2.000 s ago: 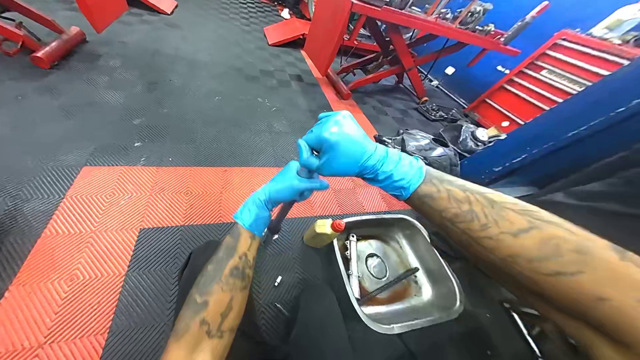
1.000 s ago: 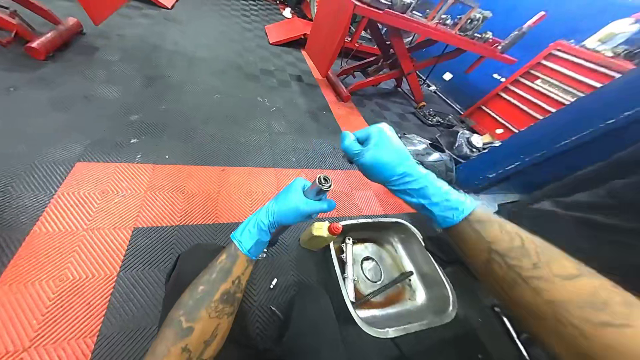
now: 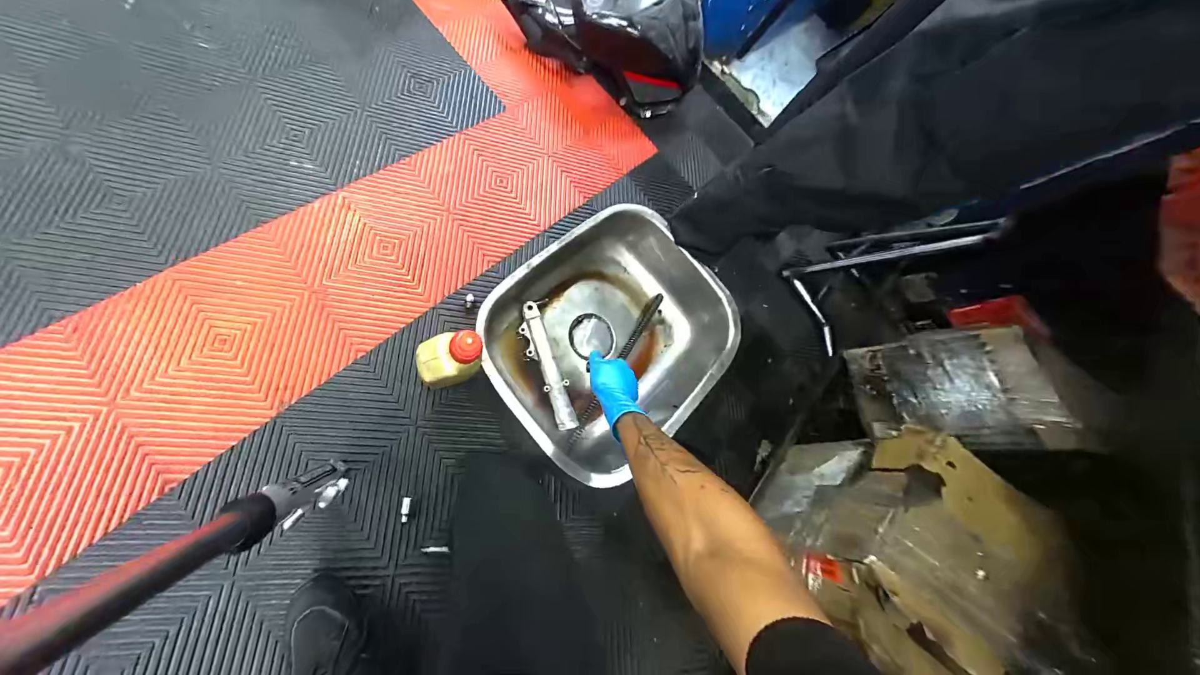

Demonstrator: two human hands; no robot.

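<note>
My right hand [image 3: 614, 384], in a blue glove, reaches down into a square metal basin [image 3: 708, 375], its fingers closed around a long dark coil spring [image 3: 641, 323]. The spring lies slantwise and shows on both sides of the hand. Left of it, a silver metal fork leg with lugs [image 3: 547, 366] rests in the basin. A dark ring [image 3: 592, 336] lies on the basin floor beside brown oily fluid. Just outside the left rim stands a yellowish plastic bottle with a red cap [image 3: 450, 359]. My left hand is out of view.
A long red and black rod with a metal end [image 3: 309, 483] crosses the lower left. Small pieces [image 3: 405, 509] lie on the black mat near my shoe [image 3: 323, 623]. Worn cardboard [image 3: 928, 534] is at right, below a metal frame [image 3: 891, 255]. A black plastic-wrapped bundle [image 3: 619, 47] sits above.
The view has swung down toward the basin. My right hand has gone from raised above the mat into the basin. My left hand, earlier holding a metal tube, has left the view.
</note>
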